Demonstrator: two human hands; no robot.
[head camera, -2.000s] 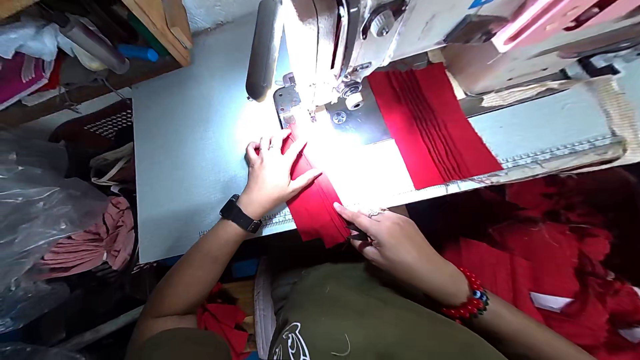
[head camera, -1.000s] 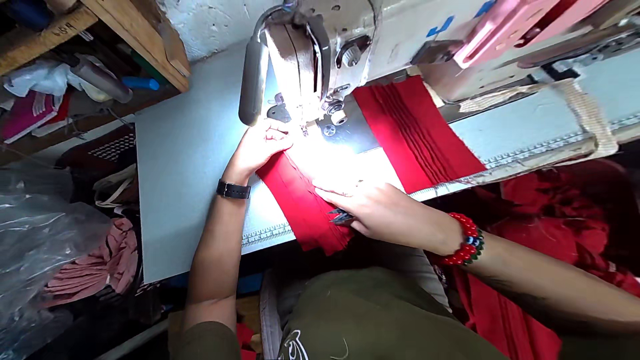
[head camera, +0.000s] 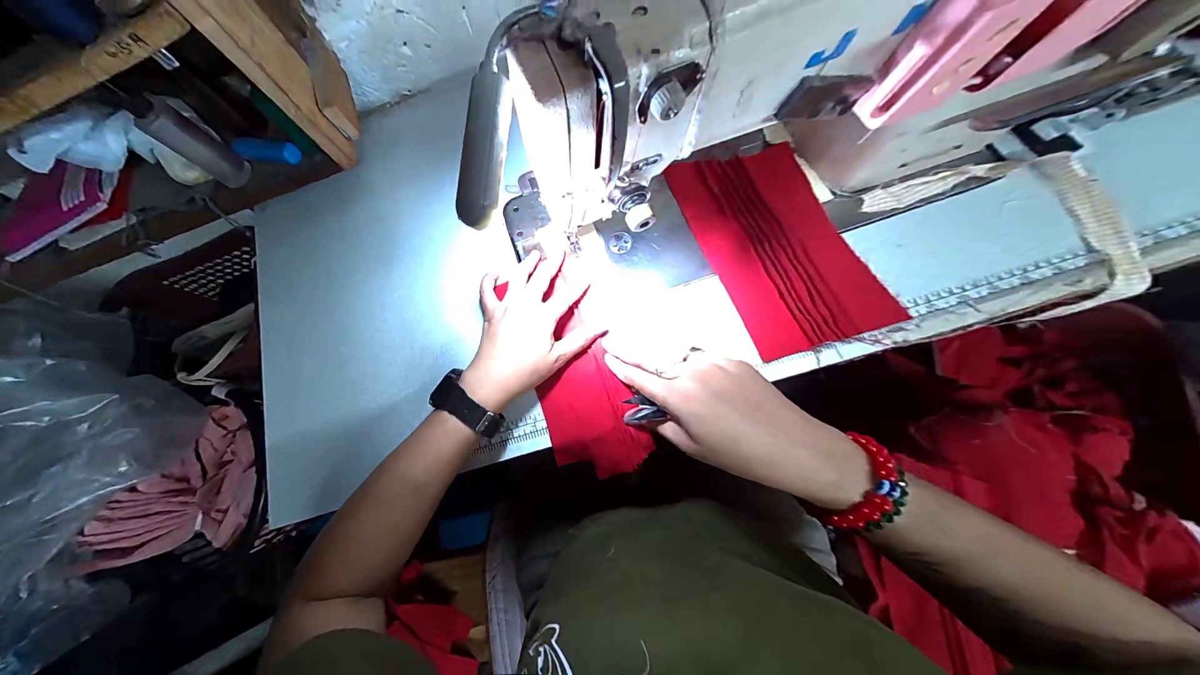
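Observation:
A strip of red fabric (head camera: 592, 412) lies under the needle area of a sewing machine (head camera: 562, 122) and hangs over the table's front edge. My left hand (head camera: 527, 342) rests flat on it, fingers spread, just in front of the presser foot. My right hand (head camera: 727, 408) has its fingertips at the fabric's right edge and holds small dark thread snips (head camera: 645, 411) against the palm. To the right of the needle lies a second red piece with stitched pleats (head camera: 778, 248). Glare from the lamp hides the stitching point.
A grey-white table (head camera: 347, 319) has a measuring tape along its front edge. At left stand a wooden shelf (head camera: 272, 80) with odds and ends and a clear plastic bag (head camera: 84, 403). More red fabric (head camera: 1031, 422) is heaped below the table at right.
My left hand has moved from close by the needle back toward me, its fingers now spread on the fabric. My right hand still holds the snips by the strip's right edge.

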